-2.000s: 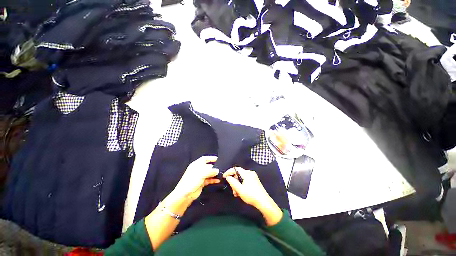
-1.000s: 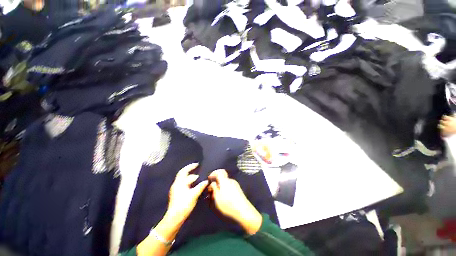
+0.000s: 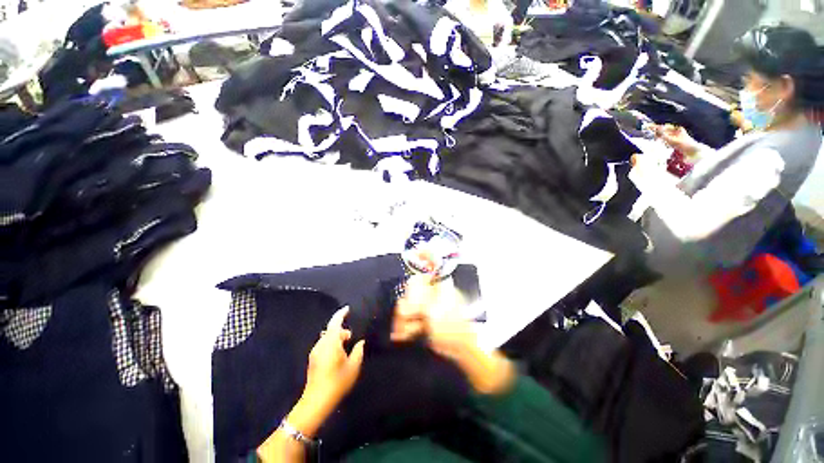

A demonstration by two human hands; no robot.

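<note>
A navy garment (image 3: 280, 362) with small-checked facing (image 3: 237, 318) at the armhole lies flat in front of me. My left hand (image 3: 332, 363) rests on it, thumb and index finger apart, with nothing seen between them. My right hand (image 3: 435, 318) is blurred, over the garment's right part, just below the round dish (image 3: 432, 246). Whether it holds anything cannot be told. The dish shows red and dark contents. No needle or thread can be made out.
A dark flat phone-like object (image 3: 469, 282) lies partly hidden beside the dish. Navy garments (image 3: 81, 199) are piled left. Black garments with white trim (image 3: 361, 81) heap across the white table (image 3: 533, 237). A masked person (image 3: 732, 181) works at the right.
My hands have parted. The right has moved toward the dish and the left has opened on the garment. The view has swung up and right, bringing the other person into view.
</note>
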